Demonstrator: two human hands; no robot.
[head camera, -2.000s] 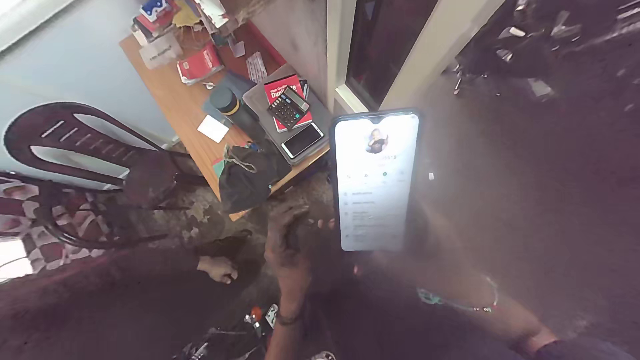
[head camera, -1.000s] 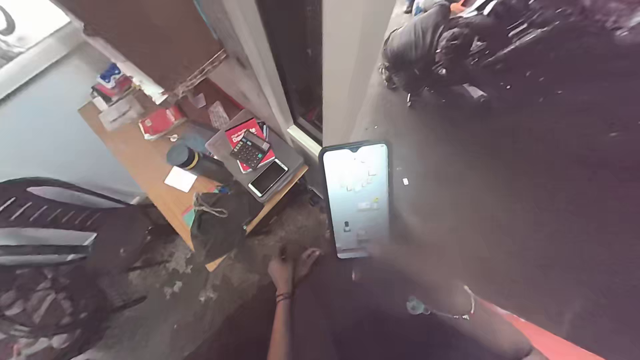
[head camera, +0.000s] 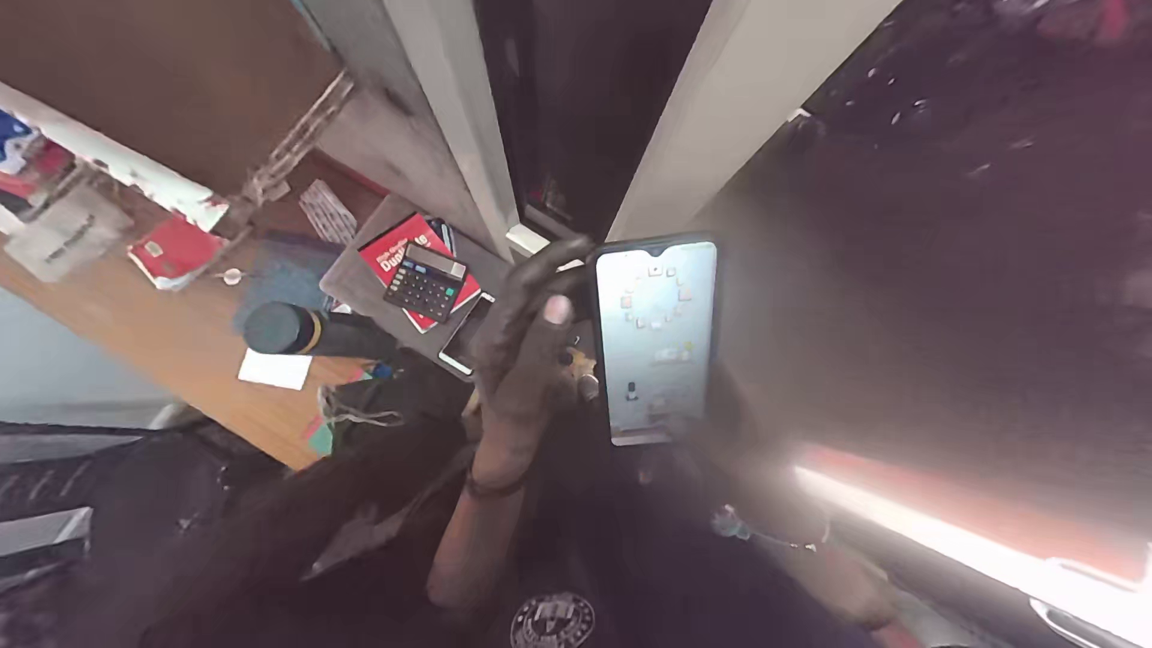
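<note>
A smartphone (head camera: 657, 342) with a bright, lit screen stands nearly upright in the middle of the view. My right hand (head camera: 720, 441) holds it near the lower end; that hand is dark and blurred, and its fingers are mostly hidden. A beaded bracelet is on the right wrist. Just left of the phone is my left hand (head camera: 531, 346), fingers loosely bent and thumb apart, with nothing seen in it. Its fingertips are close to the phone's upper left edge; whether they touch it cannot be told. A thin dark band circles the left wrist.
On the wooden desk (head camera: 162, 360) at left are a calculator (head camera: 425, 282) on a red book, a second phone (head camera: 466, 335), a dark bottle (head camera: 279, 328), white paper (head camera: 274, 368) and a dark bag (head camera: 405, 396). A pale door frame (head camera: 675, 144) rises behind, and a chair (head camera: 81, 486) stands lower left.
My left hand has risen from below and left of the phone to beside its upper left edge. The phone's screen shows different content from the first frame. The view has shifted.
</note>
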